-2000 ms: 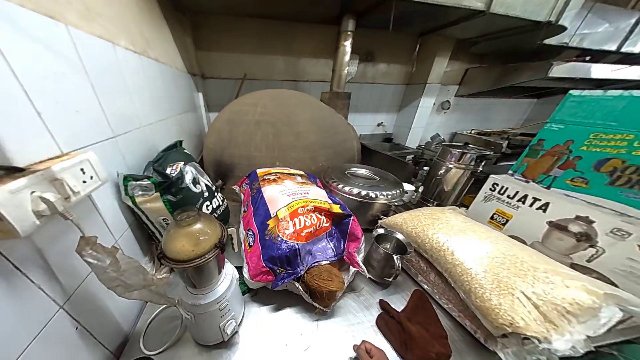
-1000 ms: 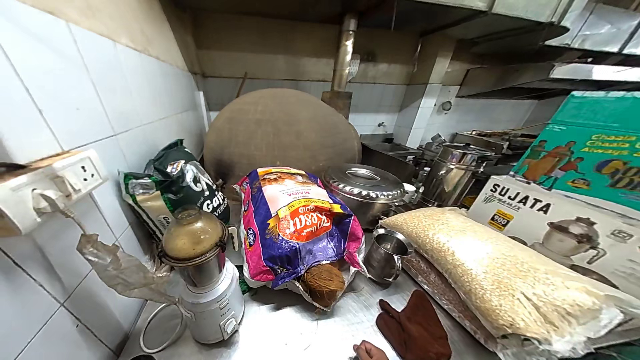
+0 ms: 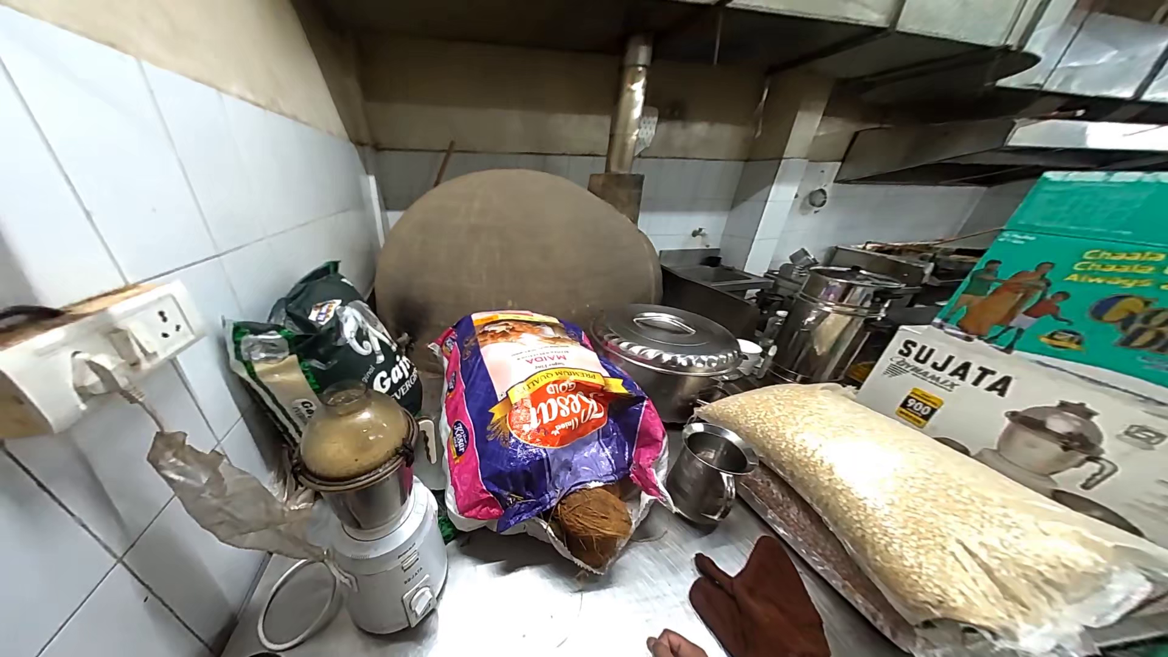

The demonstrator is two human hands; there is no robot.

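Observation:
Only the fingers of one hand, which looks like my right hand [image 3: 675, 644], show at the bottom edge, curled over the steel counter; whether they hold anything cannot be seen. Just right of them lies a dark brown cloth mitt [image 3: 762, 598], apart from the fingers. My left hand is out of view. Beyond the hand, a purple and pink maida flour bag [image 3: 547, 420] lies with a brown coconut [image 3: 593, 526] at its open mouth. A steel jug [image 3: 710, 474] stands to the bag's right, and a white mixer grinder [image 3: 388, 557] with a domed lid stands at the left.
A clear sack of pale grain-like food [image 3: 912, 493] lies on the right, before a mixer box [image 3: 985, 401] and a green carton [image 3: 1068, 274]. A lidded steel pot [image 3: 671, 356] and a large round brown disc [image 3: 516, 246] stand behind. A socket board [image 3: 100, 351] is on the left wall.

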